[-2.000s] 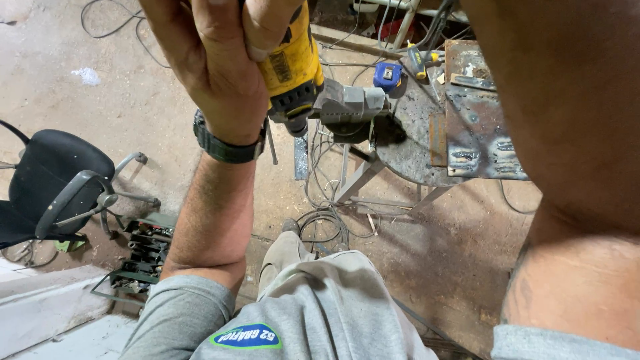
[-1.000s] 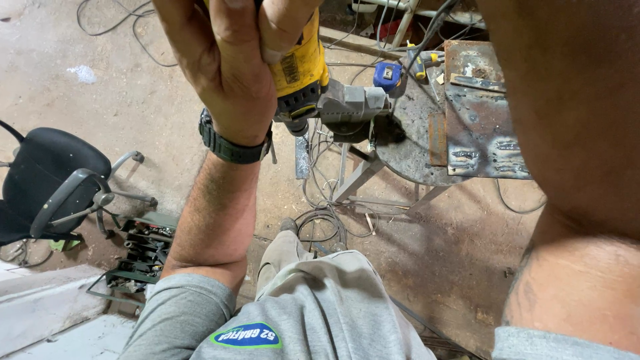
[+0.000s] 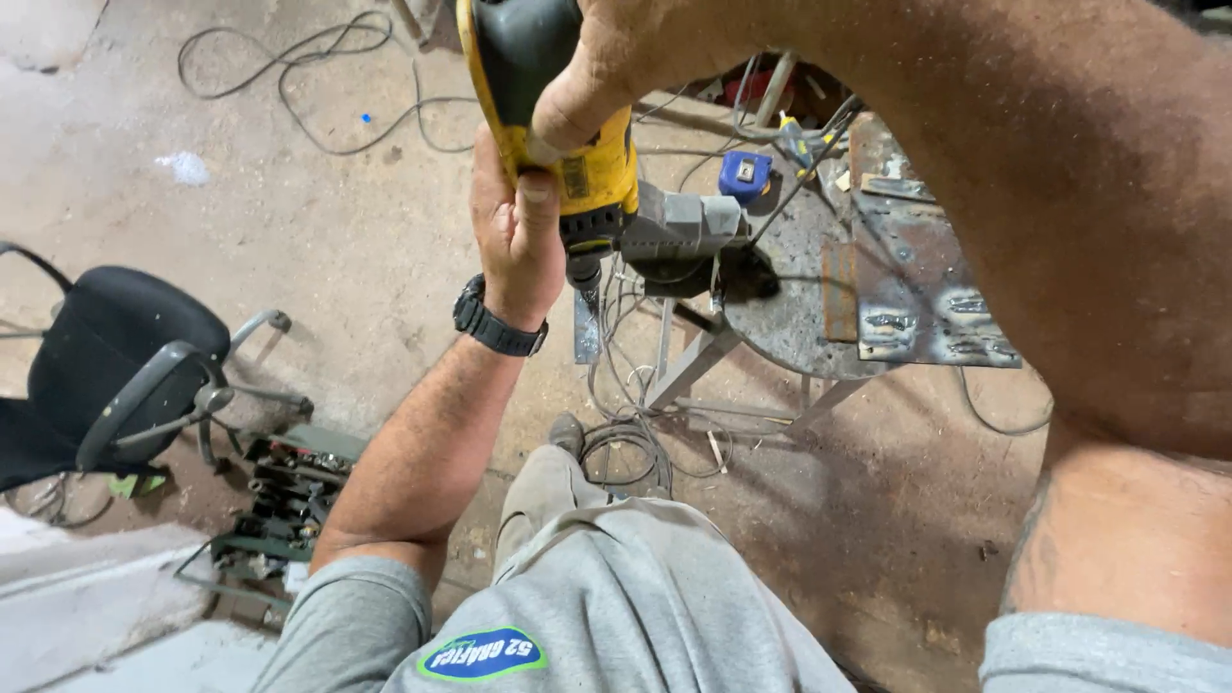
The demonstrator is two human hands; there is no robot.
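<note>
A yellow and black DeWalt power drill (image 3: 599,173) is held up near the top centre, chuck pointing down. My right hand (image 3: 602,82) grips its rear part, thumb across the yellow housing. My left hand (image 3: 520,217), with a black watch on the wrist, presses its palm and thumb against the drill's left side. Below the chuck shows a narrow metal strip (image 3: 586,325); whether the bit touches it I cannot tell. Right beside the drill is a grey metal vise or clamp-like block (image 3: 683,226), near the edge of a round metal stool top (image 3: 799,332).
On the round top lie a blue tape measure (image 3: 745,175) and a rusty steel plate (image 3: 890,260) with weld beads. Cables (image 3: 626,448) coil on the floor beneath. A black office chair (image 3: 130,356) and an open toolbox (image 3: 289,500) full of tools stand at left.
My left hand has moved down along the drill, and its thumb now rests on the side. More of the drill's rear and my right thumb show now.
</note>
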